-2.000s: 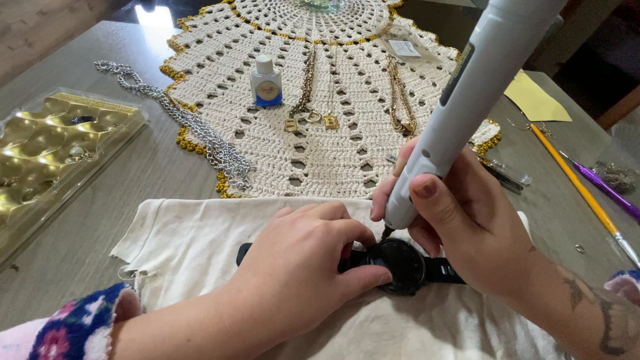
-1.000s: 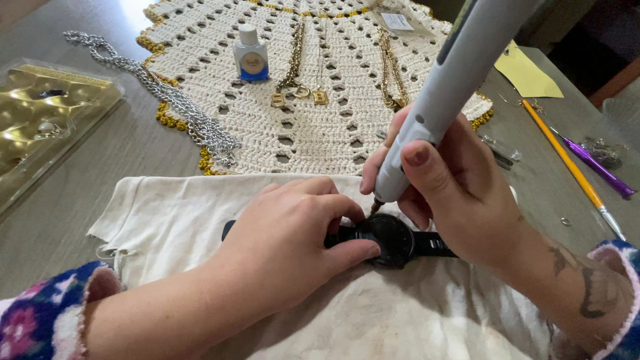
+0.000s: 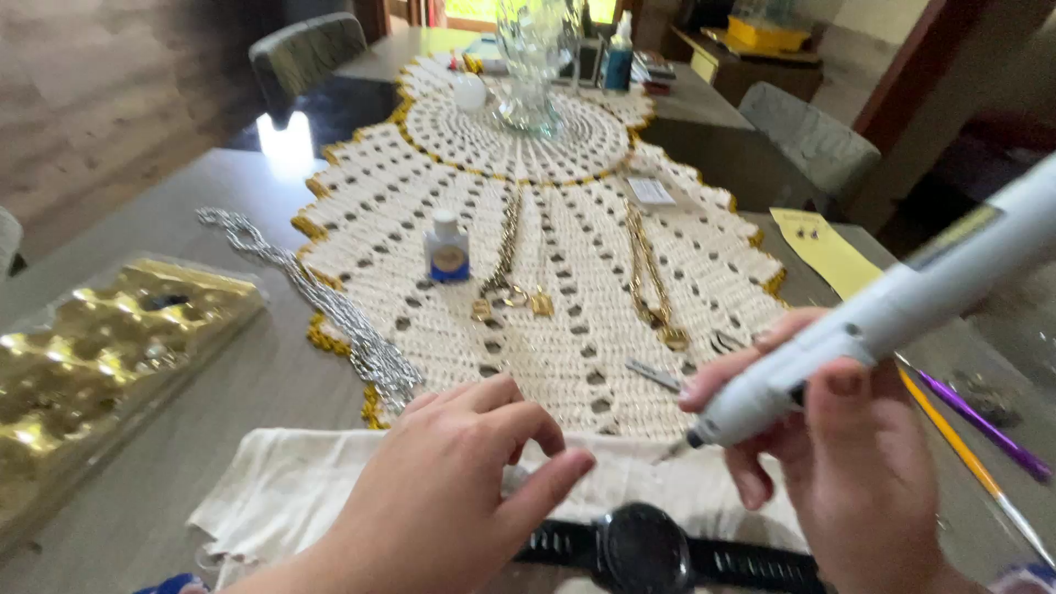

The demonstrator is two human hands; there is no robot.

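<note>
In my right hand point(image 3: 850, 445) is a light grey pen-shaped electric tool point(image 3: 825, 355) with a thin metal tip, raised and slanting down-left above a cream cloth point(image 3: 297, 470). A black wristwatch point(image 3: 642, 546) with its strap spread to both sides lies face up on that cloth, near the bottom edge. My left hand point(image 3: 462, 470) hovers just up and left of the watch, fingers curled and apart, with nothing in them. Beyond the cloth, gold chains with pendants point(image 3: 650, 268) and a small bottle with blue liquid point(image 3: 447, 247) rest on a crocheted runner point(image 3: 561, 346).
Silver chains point(image 3: 330, 313) and a gold tray of small pieces point(image 3: 124, 363) are at left. Tweezers point(image 3: 653, 374) lie beyond the cloth. At right are an orange brush point(image 3: 957, 437), a purple tool point(image 3: 982, 421) and a yellow card point(image 3: 825, 247). A glass vase point(image 3: 532, 91) stands farther back.
The tool's tip, earlier at the watch's edge, has lifted away up and to the right. My left hand has let go of the watch. The view has tilted up to show the vase and chairs.
</note>
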